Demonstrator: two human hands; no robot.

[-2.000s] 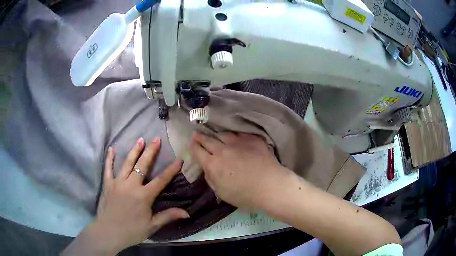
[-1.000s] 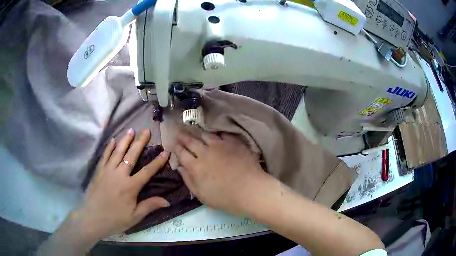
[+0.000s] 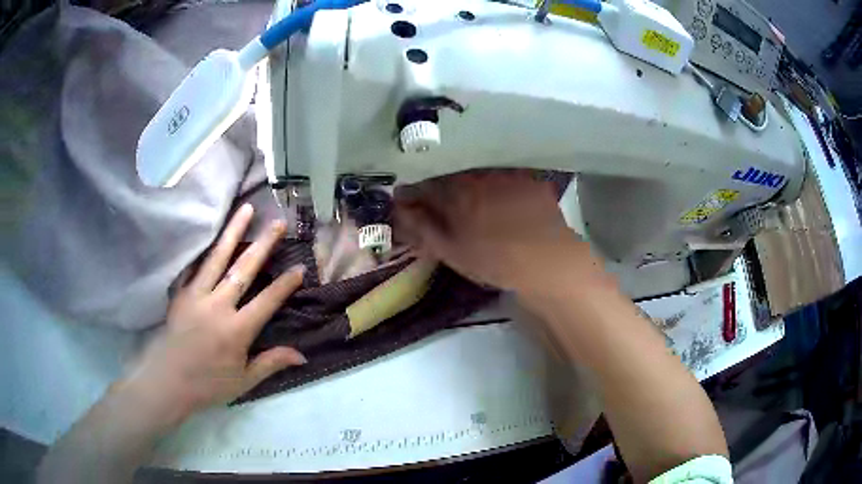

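Note:
Grey-mauve cloth (image 3: pixel 123 180) lies left of the needle. A dark striped panel (image 3: pixel 406 331) lies in front of the presser foot (image 3: pixel 304 227). A yellow-green piece (image 3: pixel 392 298) shows on the dark panel, angular at its left end. My left hand (image 3: pixel 222 312) lies flat with fingers spread on the dark panel and the grey-mauve edge, fingertips just left of the foot. My right hand (image 3: pixel 473 227) is blurred, right of the needle beside the thread tension dial (image 3: pixel 375 236), at the cloth under the machine arm. Its fingertips are partly hidden.
The white JUKI machine head (image 3: pixel 529 104) spans the top, with a white paddle (image 3: pixel 194 118) on a blue hose at its left. A control panel (image 3: pixel 732 33) is upper right. A red tool (image 3: pixel 729 312) and brown cardboard (image 3: pixel 803 250) lie right. A printed ruler (image 3: pixel 350 437) runs along the front edge.
My right hand has moved up and right, away from the cloth before the needle. The beige cloth has been drawn away or turned, and the dark panel and yellow-green piece now show. My left hand stays flat.

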